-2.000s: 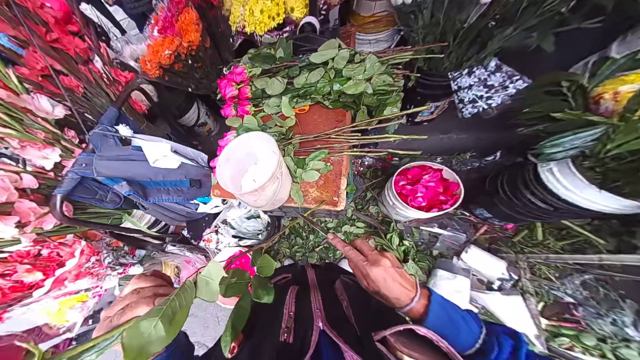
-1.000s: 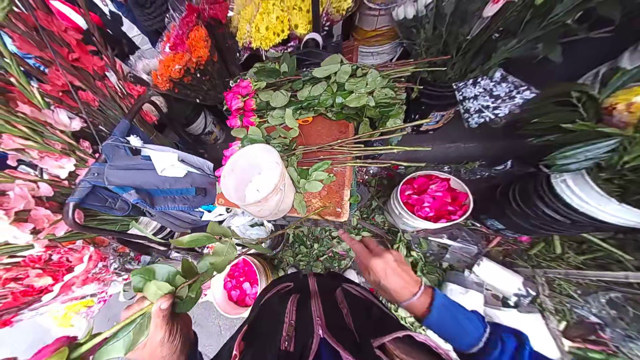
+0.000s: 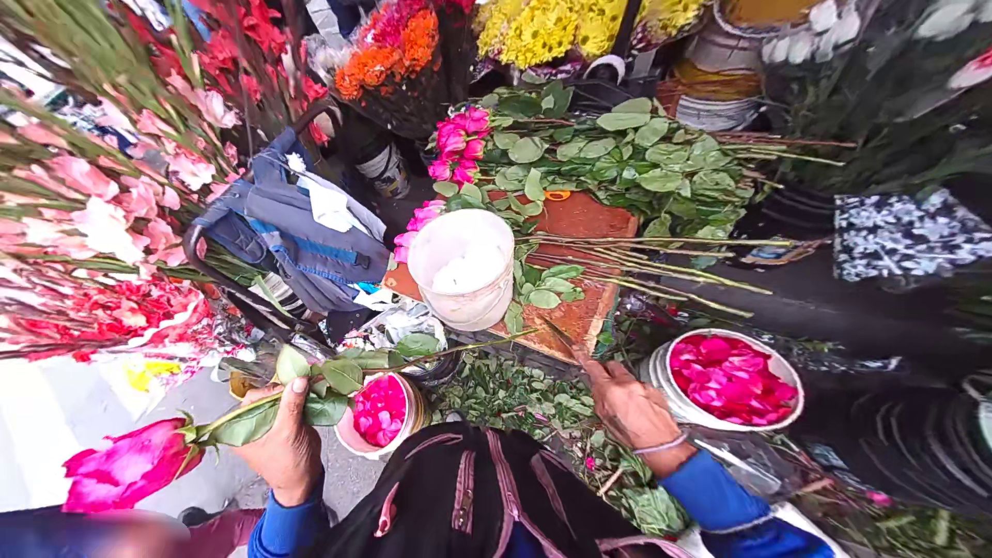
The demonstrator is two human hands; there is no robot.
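Note:
My left hand (image 3: 285, 438) grips the leafy stem of a pink rose (image 3: 128, 465). The bloom points to the lower left, and the stem reaches right past the white bucket's base. My right hand (image 3: 632, 411) is closed on a small knife (image 3: 559, 336), its blade near the stem's cut end. Between the hands and the board stands a white plastic bucket (image 3: 463, 291). Cut rose stems lie on the reddish-brown board (image 3: 577, 310), with pink rose blooms (image 3: 463, 139) at their left ends.
Buckets of pink petals stand right (image 3: 732, 380) and lower left (image 3: 380, 411). Stripped leaves (image 3: 511, 387) cover the ground. A blue-grey backpack (image 3: 306, 232) rests at left beside gladioli (image 3: 85, 186). Yellow chrysanthemums (image 3: 554, 27) stand behind. Part of another person (image 3: 93, 535) shows at lower left.
The rose in my left hand has swung so its bloom now shows at the lower left. Its stem now extends toward the knife. The left petal bucket has come into fuller view since the first frame.

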